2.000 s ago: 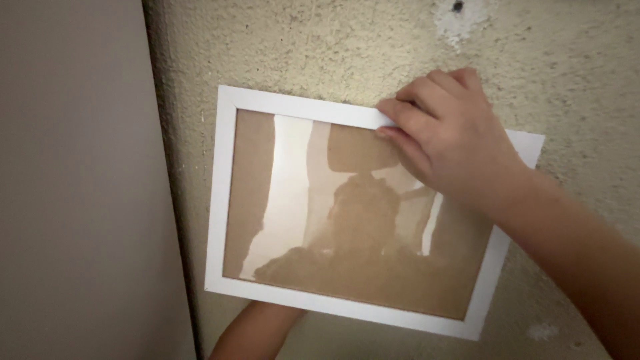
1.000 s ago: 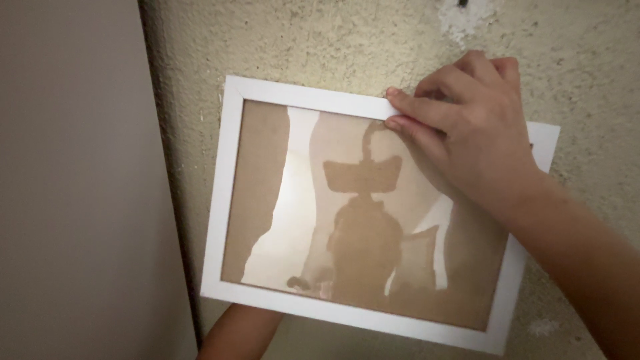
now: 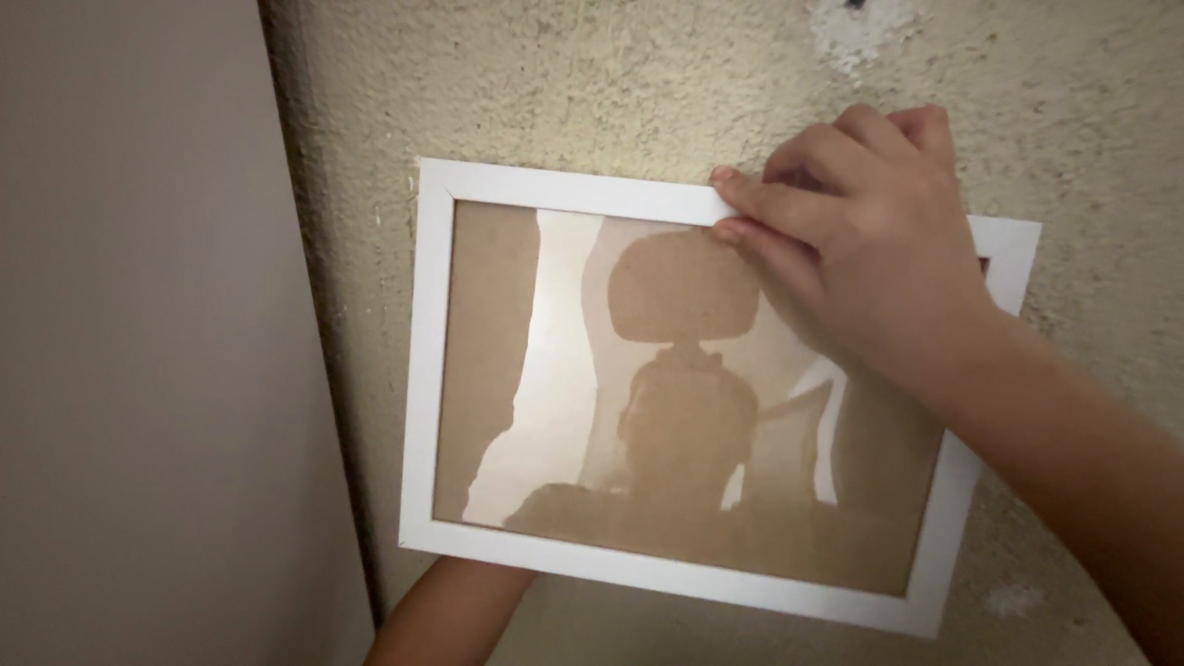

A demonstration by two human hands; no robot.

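A white picture frame [image 3: 684, 578] with a glossy clear pane over brown backing is held before a rough wall, tilted with its right side lower. My right hand [image 3: 860, 231] pinches the top rail right of its middle, thumb and index finger on the rail, the other fingers curled above it. Behind the frame my left hand is hidden; only its forearm [image 3: 462, 610] shows below the bottom rail, so its grip cannot be seen. The pane reflects a dark head-and-shoulders outline and bright streaks.
The textured beige wall [image 3: 555, 83] has a white patch [image 3: 860, 37] with a dark hole at the top, and a fainter pale mark [image 3: 1013, 599] at lower right. A smooth greyish panel [image 3: 148, 333] stands along the left, with a dark gap beside the wall.
The frame has tilted slightly, and the reflections in its pane have shifted. My right hand keeps its pinch on the top rail, and the left forearm remains below the frame.
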